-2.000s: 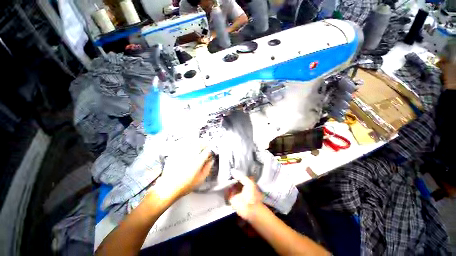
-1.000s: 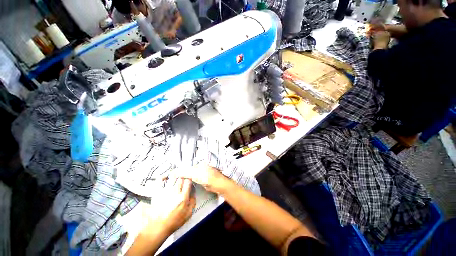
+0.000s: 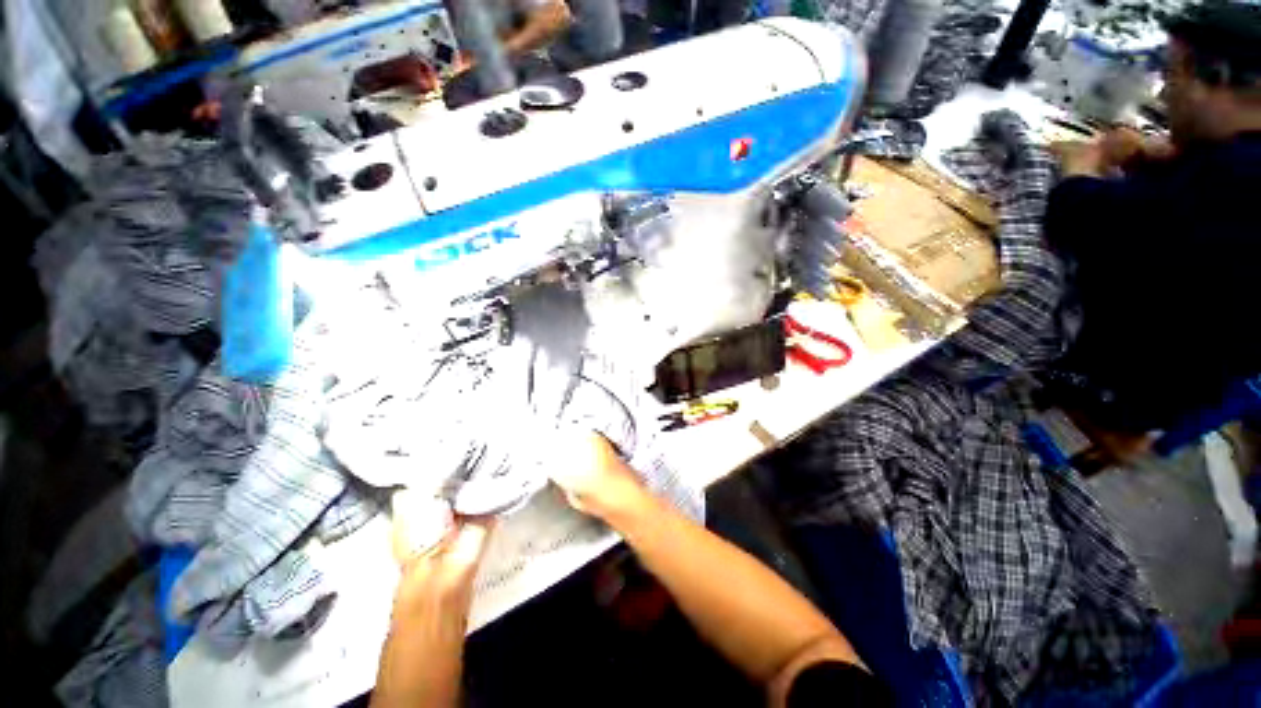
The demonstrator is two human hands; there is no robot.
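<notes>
A light grey striped garment piece (image 3: 415, 415) lies bunched below the left end of the white and blue sewing machine (image 3: 553, 166). Its striped part (image 3: 284, 477) spreads to the left over the table. My left hand (image 3: 436, 539) grips the near edge of the cloth at the table's front. My right hand (image 3: 595, 477) holds the cloth further right, fingers partly hidden in its folds. The hands are a short way apart. The presser foot area (image 3: 477, 325) is glared out, so I cannot tell whether the cloth lies under it.
A phone (image 3: 719, 362), yellow and black snips (image 3: 700, 414) and red-handled scissors (image 3: 816, 346) lie right of the cloth. Cardboard (image 3: 927, 235) lies behind them. Plaid garments (image 3: 968, 512) fill a blue crate (image 3: 954, 678) at right. A grey pile (image 3: 132, 297) is at left. A person (image 3: 1162, 235) sits at right.
From one second ago, my hands have moved apart, the left lower and the right slightly up, and the cloth's front edge is bunched between them. The camera view has shifted.
</notes>
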